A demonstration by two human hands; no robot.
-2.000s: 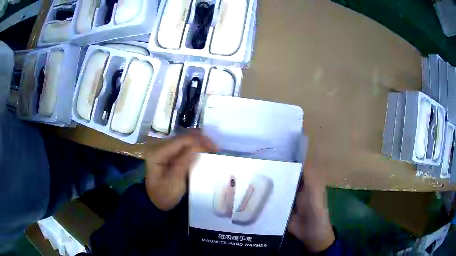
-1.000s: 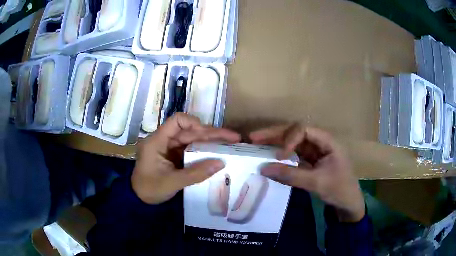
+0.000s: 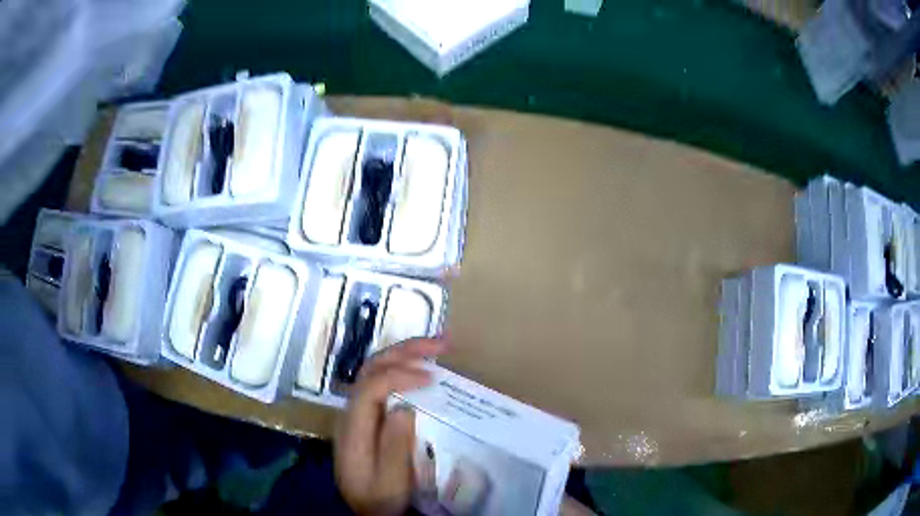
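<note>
A white retail box (image 3: pixel 504 433) is tilted at the bottom centre. Its top end is closed and shows small print; part of the product picture shows on its front, and the frame edge cuts off its lower part. My left hand (image 3: pixel 378 438) grips the box's left side, fingers over its upper left corner. Only a sliver of my right hand (image 3: pixel 575 506) shows at the bottom edge, by the box's lower right; its fingers are hidden.
Blister trays (image 3: pixel 237 314) with cream warmers and black cables are stacked on the left of the cardboard sheet (image 3: pixel 605 282). More trays (image 3: pixel 807 333) stand at right. A closed white box (image 3: pixel 454 25) lies on the green surface. A person's pale sleeve (image 3: pixel 61 91) is at upper left.
The box has turned and tilted, moving lower right, with its closed end now facing up. My right hand has left its top and dropped mostly out of frame. The view has shifted upward.
</note>
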